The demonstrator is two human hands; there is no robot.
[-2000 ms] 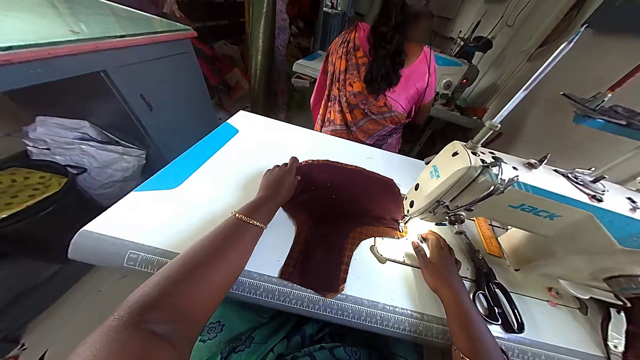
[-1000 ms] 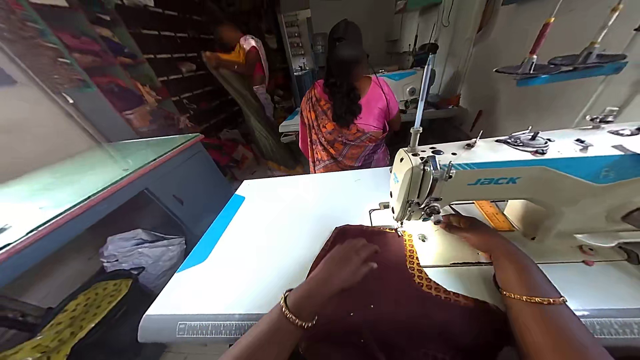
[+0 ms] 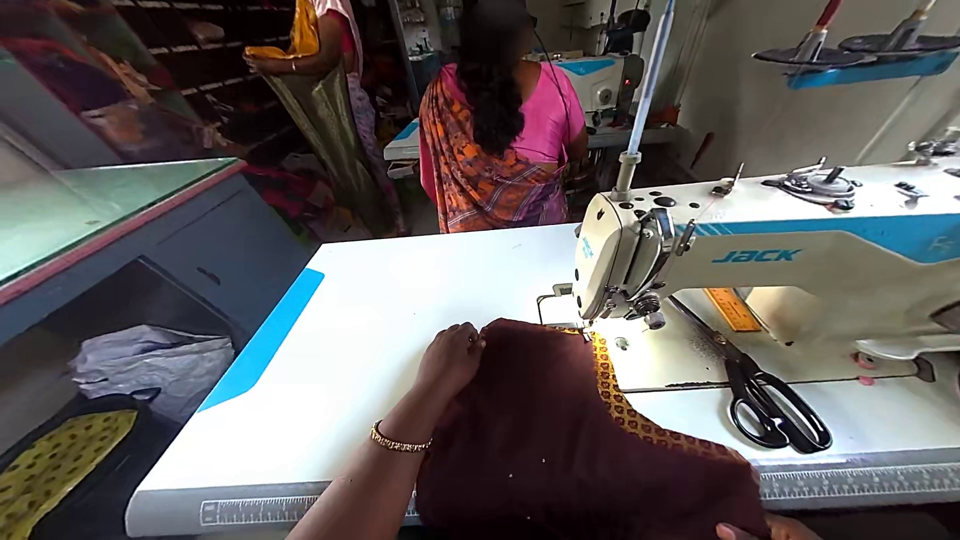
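Note:
A dark maroon fabric piece (image 3: 525, 427) with a patterned yellow trim (image 3: 626, 412) along its curved edge lies on the white sewing table. Its far edge reaches the needle and presser foot (image 3: 587, 330) of a Jack sewing machine (image 3: 750, 262). My left hand (image 3: 454, 356) grips the fabric's far left corner between fingers and thumb. At the bottom edge of the view, my right hand (image 3: 765, 529) holds the near right corner, partly cut off by the frame. Black-handled scissors (image 3: 765, 397) lie right of the fabric on the table.
An orange ruler (image 3: 732, 309) lies beneath the machine arm. A glass-topped counter (image 3: 112, 202) stands at left, with a white plastic bag (image 3: 154, 364) and a black bag (image 3: 97, 450) below. One person (image 3: 499, 135) sits beyond the table; another (image 3: 330, 90) stands holding cloth. Thread stands are at upper right.
My right hand has moved from beside the machine's needle area to the fabric's near right corner. My left hand has moved from on top of the fabric to its far left corner. The fabric has been turned.

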